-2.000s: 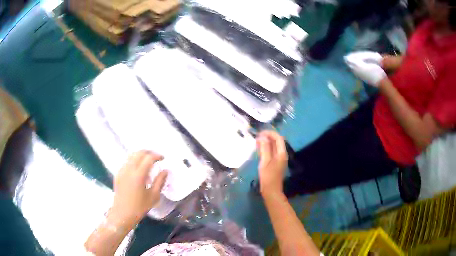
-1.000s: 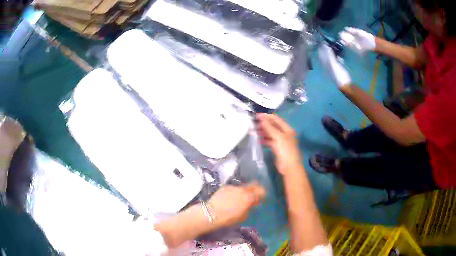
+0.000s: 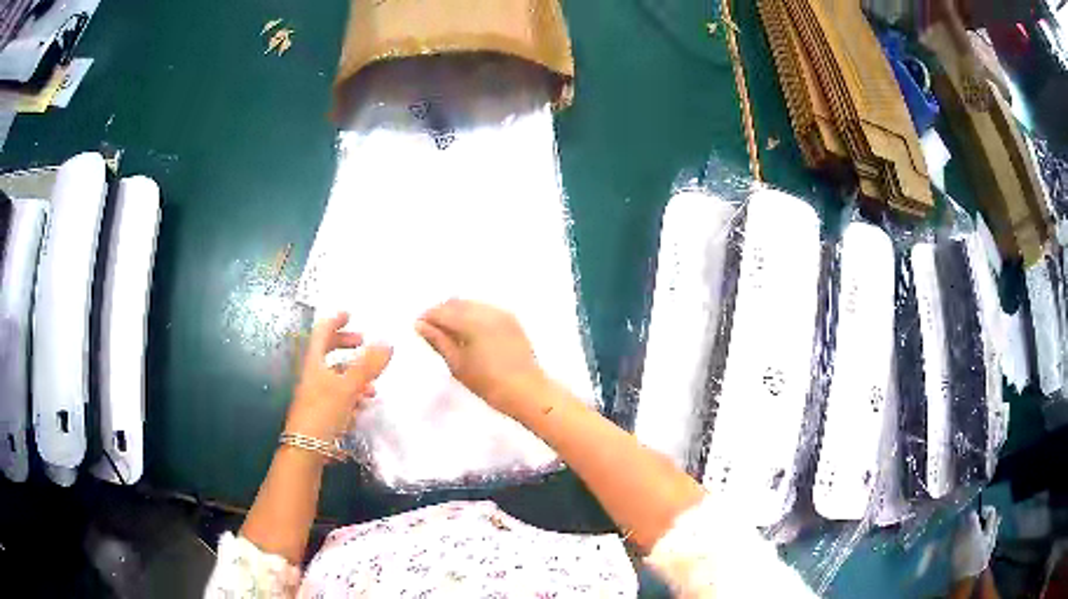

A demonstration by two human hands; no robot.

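Observation:
A bright white stack of poly bags point(image 3: 469, 246) lies in front of me, its far end inside the open brown bag carton point(image 3: 451, 33). Small dark printed marks show near the carton mouth. My left hand point(image 3: 336, 380) is over the stack's left edge, thumb and fingers apart, with nothing visible in it. My right hand point(image 3: 480, 351) is over the middle of the stack, its fingers bent and fingertips close together. Glare hides whether the fingertips hold a bag's film.
Unbagged laminator units point(image 3: 67, 310) stand at the left. Bagged units point(image 3: 767, 351) lie in a row at the right. Flattened cartons point(image 3: 846, 100), a thin wooden strip point(image 3: 743, 94) and a blue object point(image 3: 908, 80) are at the upper right. Papers point(image 3: 53, 88) lie far left.
The view has swung left from the bagged row to the bag stack. Both my hands have left the bagged units and are now over the stack. The red-shirted co-worker is mostly out of view.

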